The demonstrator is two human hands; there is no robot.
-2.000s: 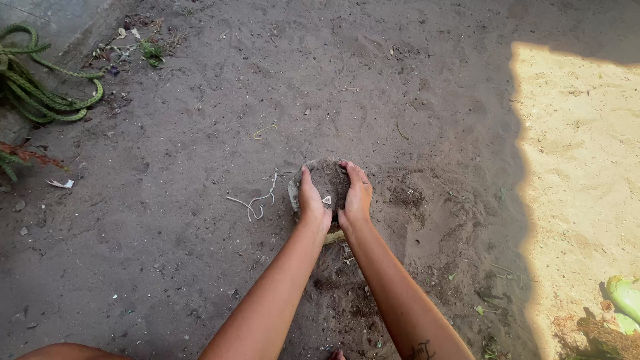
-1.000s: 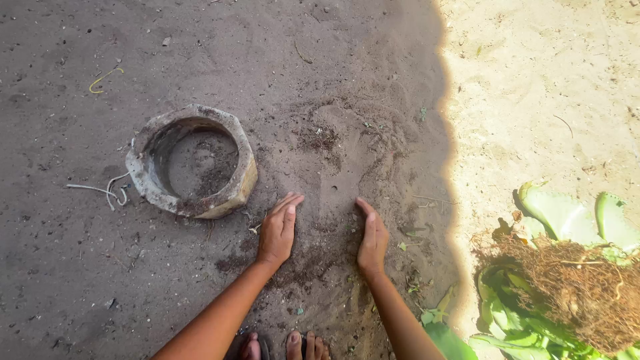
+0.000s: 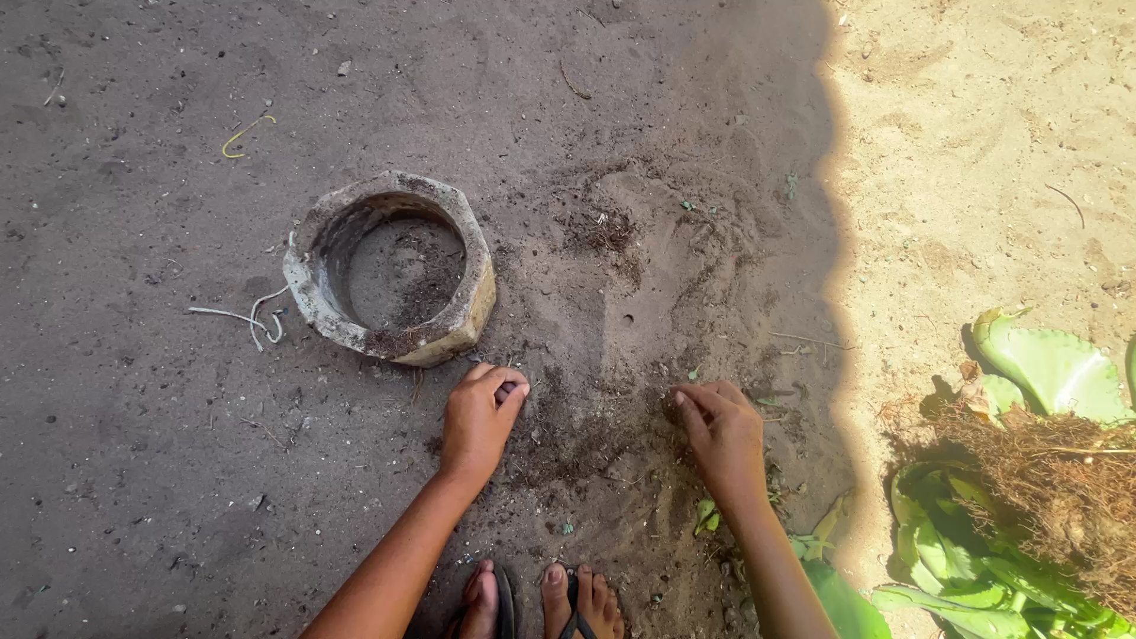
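An octagonal concrete planter pot [image 3: 479, 311], weathered and with soil inside, stands on the sandy ground at the left of centre. My left hand [image 3: 479, 417] is just below and right of its lower edge, with the fingers curled and the thumb against them; whether anything small is pinched there is hidden. My right hand [image 3: 721, 430] is farther right over scattered dark soil [image 3: 577, 444], fingers bent down and thumb near the index finger; its fingertips are partly hidden. The two hands are apart, with loose soil between them.
A white string [image 3: 235, 313] lies left of the pot, a yellow strand [image 3: 244, 138] above it. An uprooted plant with broad green leaves [image 3: 1056, 364] and a brown root mass [image 3: 1056, 479] lies at the right, on sunlit sand. My sandalled feet [image 3: 577, 603] are at the bottom edge.
My hands were close together at the pot two seconds ago, then apart with straighter fingers; now the fingers are curled. The view has shifted right.
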